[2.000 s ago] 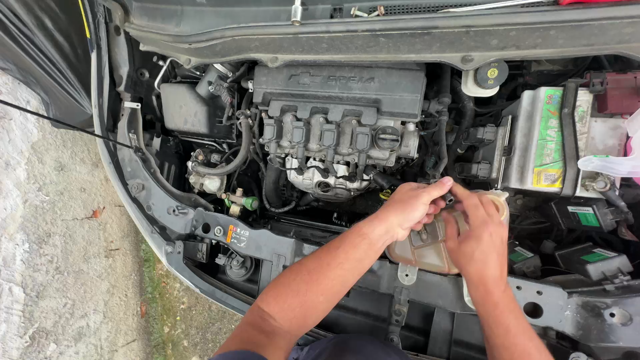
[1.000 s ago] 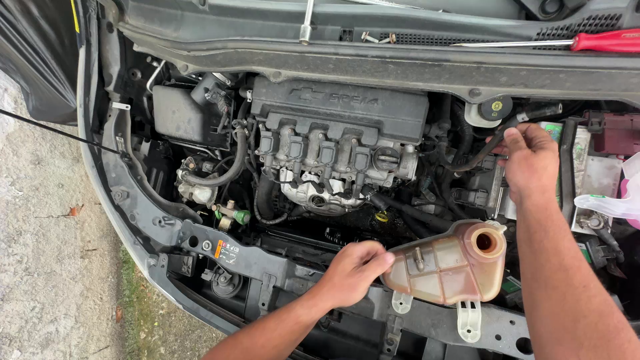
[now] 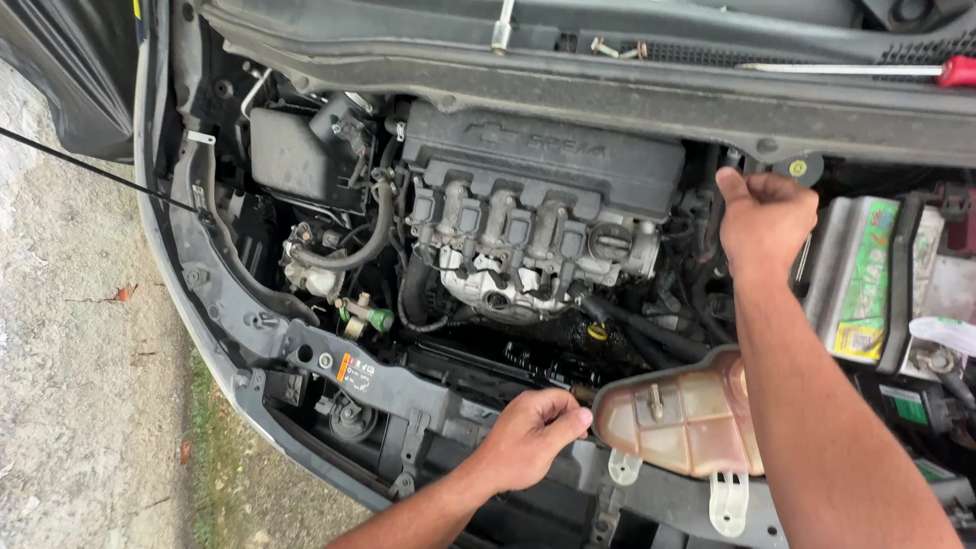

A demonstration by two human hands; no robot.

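A translucent, brown-stained coolant expansion tank (image 3: 671, 427) lies tilted on the front crossmember, a small spout on its upper face and pale mounting tabs along its lower edge. My left hand (image 3: 534, 438) is at the tank's narrow left end, thumb and fingers curled close together; whether it grips the tank is unclear. Farther back, my right hand (image 3: 766, 217) has its fingers bent beside a black rubber hose (image 3: 709, 229) and the black reservoir cap (image 3: 798, 169). What its fingers hold is hidden. My right forearm covers the tank's right part. The engine (image 3: 541, 160) is left of that hand.
Along the cowl lie a socket tool (image 3: 501, 34), bolts (image 3: 618, 50) and a red-handled screwdriver (image 3: 957, 71). The battery (image 3: 869, 274) stands at right, a plastic bag (image 3: 945, 332) by it. A thin black rod (image 3: 99, 166) crosses the left side.
My hands were together over the tank at first. My right hand has gone back toward the cowl, then left from beside the battery; my left hand has moved to the tank's narrow end.
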